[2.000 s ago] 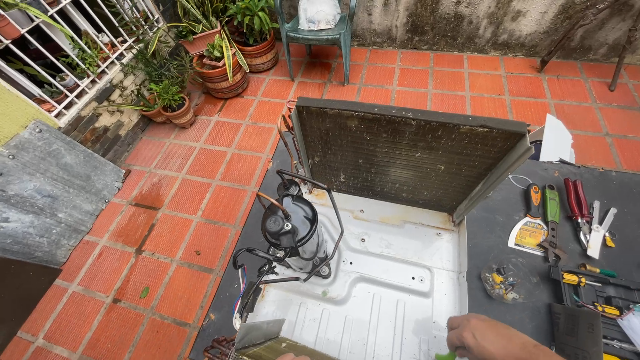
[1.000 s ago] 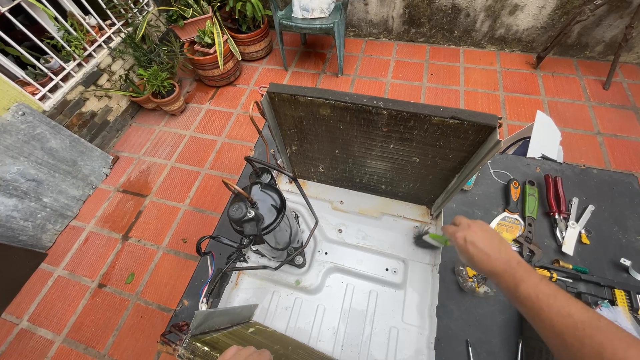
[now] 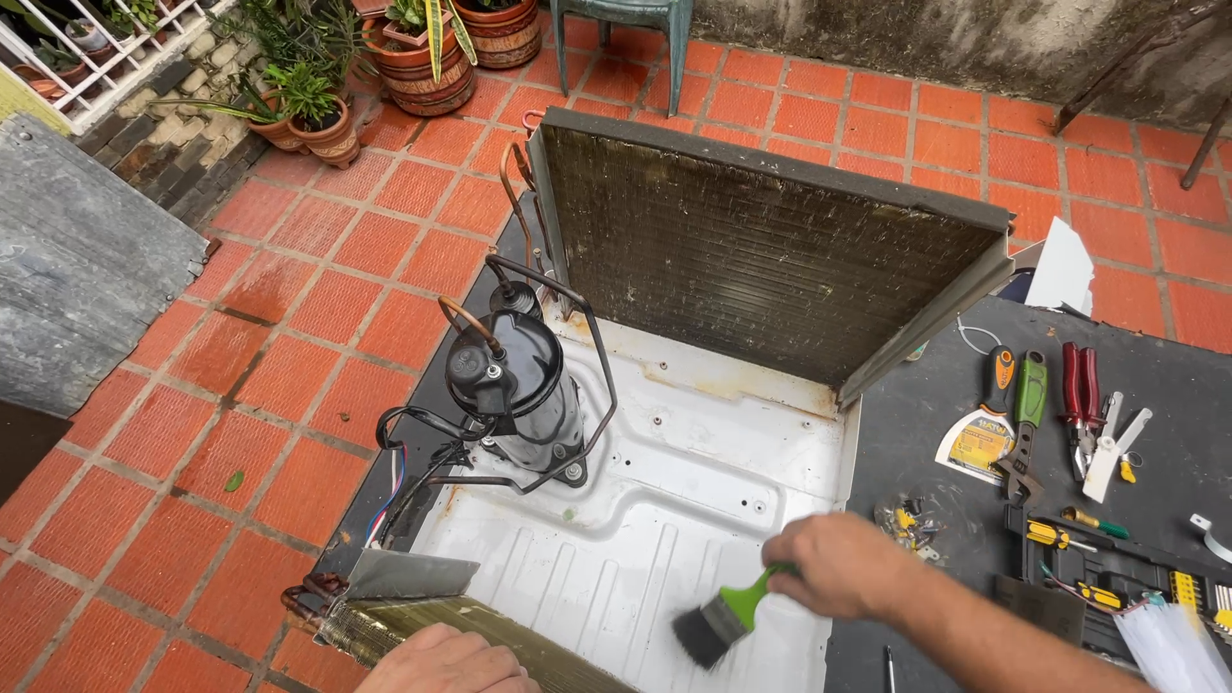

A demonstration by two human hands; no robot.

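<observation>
My right hand (image 3: 835,566) grips the green handle of a paintbrush (image 3: 717,621). The brush's dark bristles are over the ribbed part of a white metal base pan (image 3: 674,462), near its front. My left hand (image 3: 448,662) rests on the top edge of a finned coil (image 3: 520,640) at the bottom of the view; its fingertips are partly cut off by the frame. A black compressor (image 3: 520,385) with copper and dark tubing stands at the pan's left side. A larger finned coil (image 3: 751,260) with dirty fins stands upright along the pan's far edge.
On the dark tabletop (image 3: 895,404) at right lie a putty knife (image 3: 982,433), an adjustable wrench (image 3: 1028,414), red-handled pliers (image 3: 1080,395) and a black tool case (image 3: 1136,577). Loose wires (image 3: 390,491) hang by the compressor. Potted plants (image 3: 322,125) and a green chair (image 3: 626,14) stand beyond.
My right hand has moved the brush from the pan's right edge toward its front. My left hand stays by the near coil. The view has shifted somewhat.
</observation>
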